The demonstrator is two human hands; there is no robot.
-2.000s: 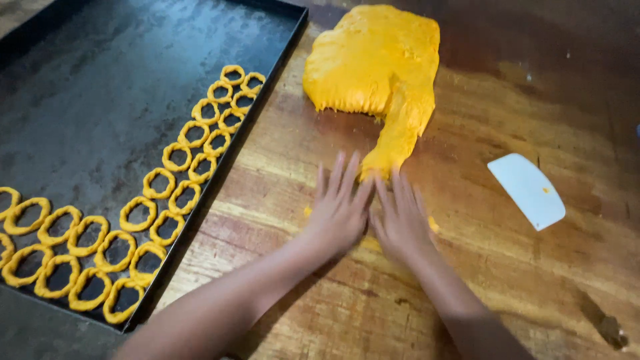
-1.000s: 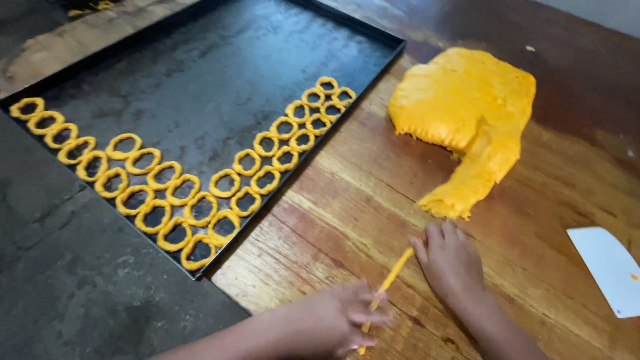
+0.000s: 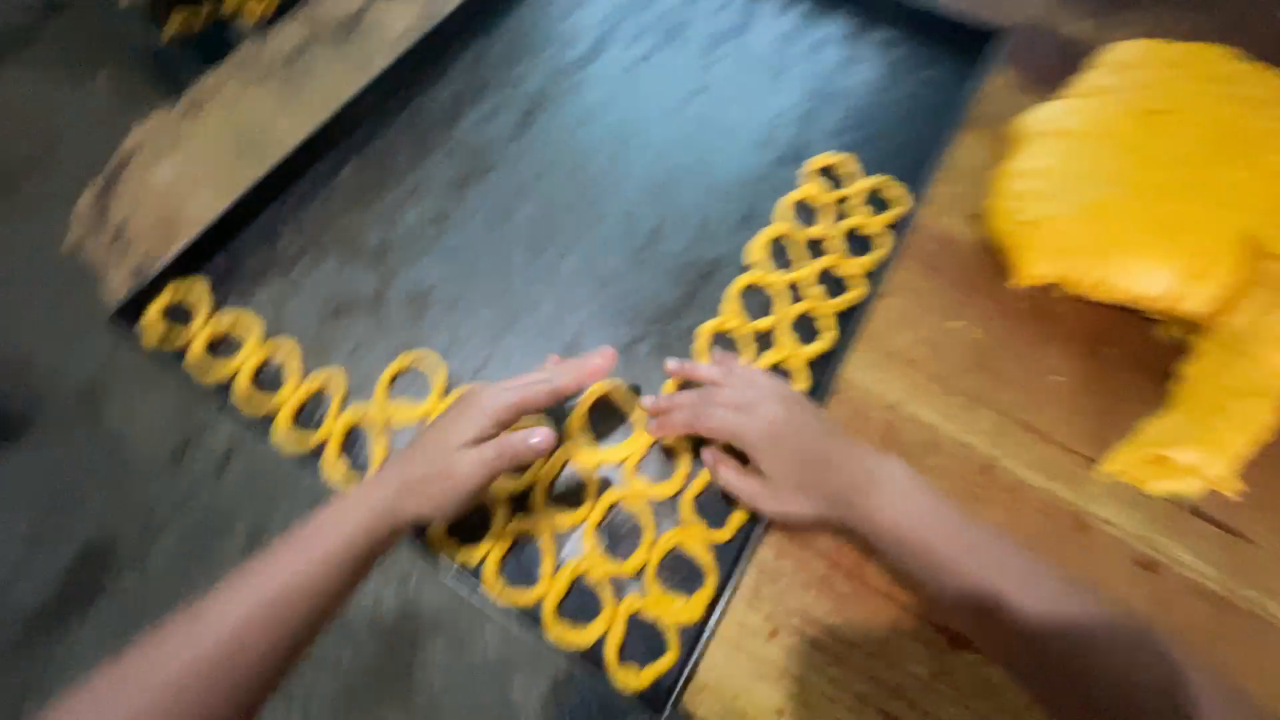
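Note:
Several yellow dough rings (image 3: 620, 530) lie in rows along two edges of a black metal baking tray (image 3: 480, 200). My left hand (image 3: 480, 430) is over the rings near the tray's lower edge, its fingers apart and holding nothing. My right hand (image 3: 770, 430) is spread at the right-hand rows, also holding nothing. Between the two sets of fingertips lies one dough ring (image 3: 607, 420); whether a finger touches it I cannot tell. The large yellow dough mass (image 3: 1130, 190), with a strip pulled toward me, rests right of the tray. Motion blurs the view.
The wooden table (image 3: 960, 400) carries the dough and borders the tray's right edge. A brown board or surface (image 3: 250, 130) lies beyond the tray's left edge. More yellow pieces (image 3: 215, 15) show at the top left. Dark grey floor or surface (image 3: 60, 440) is at left.
Both hands have moved left from the table to over the tray. The dough strip in my hands a second ago is no longer in them. The view has swung left.

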